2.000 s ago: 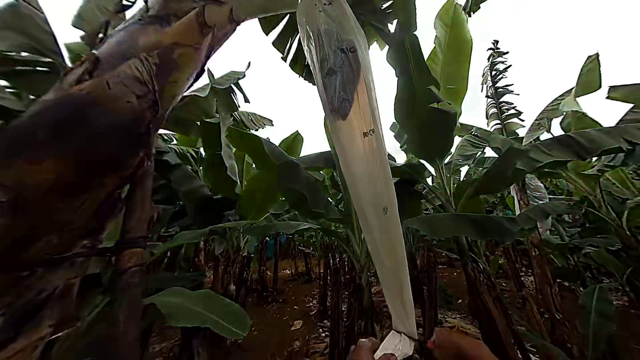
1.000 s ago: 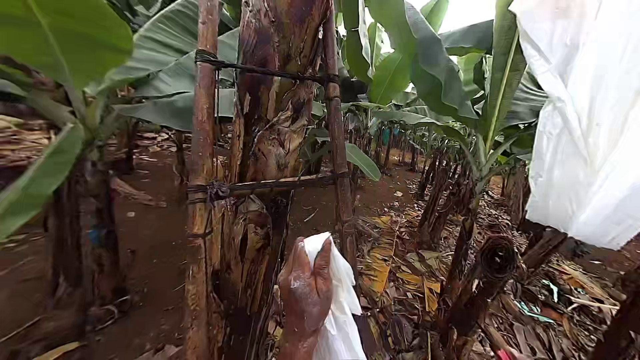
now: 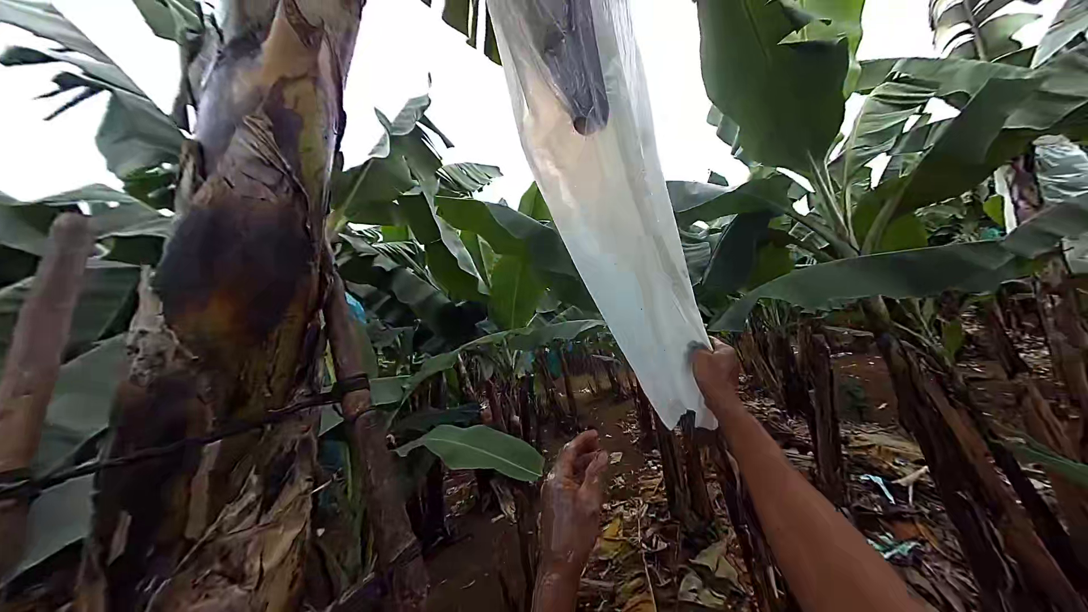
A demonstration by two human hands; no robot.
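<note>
A long translucent plastic bag [image 3: 608,229] hangs from above, and a dark purple banana bud [image 3: 578,72] shows inside its upper part. My right hand [image 3: 718,370] grips the right edge of the bag close to its lower end. Below and to the left of the bag, my left hand [image 3: 580,484] is raised with bent fingers apart and nothing in it. The top of the bag lies beyond the view.
At the left rises a thick banana pseudostem [image 3: 246,280], with a wooden pole [image 3: 361,425] on its right and another pole [image 3: 47,340] on its left, joined by dark ties. Broad banana leaves [image 3: 901,272] reach in from the right. Dry leaves cover the ground.
The view has swung from the lower trunk back up to the hanging bag. A second ago one hand held white plastic low by the trunk; now my right hand grips the bag and my left is empty.
</note>
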